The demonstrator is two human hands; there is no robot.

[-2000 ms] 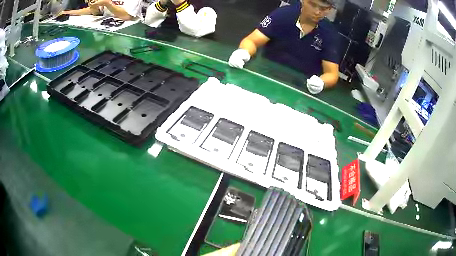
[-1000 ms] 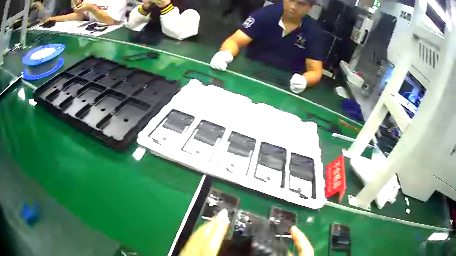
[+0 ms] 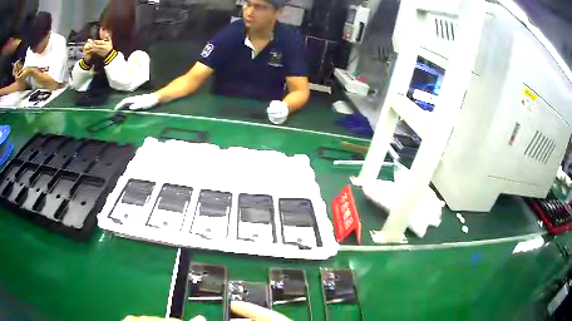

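Note:
Four dark phone mid-frames with thin shiny rims lie side by side on the green surface at the bottom: a first [image 3: 207, 281], a second [image 3: 248, 292] sitting slightly lower, a third [image 3: 289, 285] and a fourth [image 3: 339, 287]. My right hand [image 3: 258, 312] is cut off by the bottom edge; a finger lies over the lower part of the second frame. My left hand [image 3: 162, 318] shows only as fingertips at the bottom edge, by the dark divider strip [image 3: 179, 282]. Whether either hand grips anything is hidden.
A white blister tray [image 3: 219, 164] with a row of dark pockets lies ahead. A black blister tray [image 3: 78, 210] is to its left. A red sign [image 3: 346, 215] and white stand [image 3: 417, 169] are right. Across the belt sits a person with white-gloved hands [image 3: 278, 111]; others sit far left.
The view has swung right, so the trays sit further left. The dark object between my hands is no longer seen. Four phone frames now show in a row, and my hands are lower in the picture.

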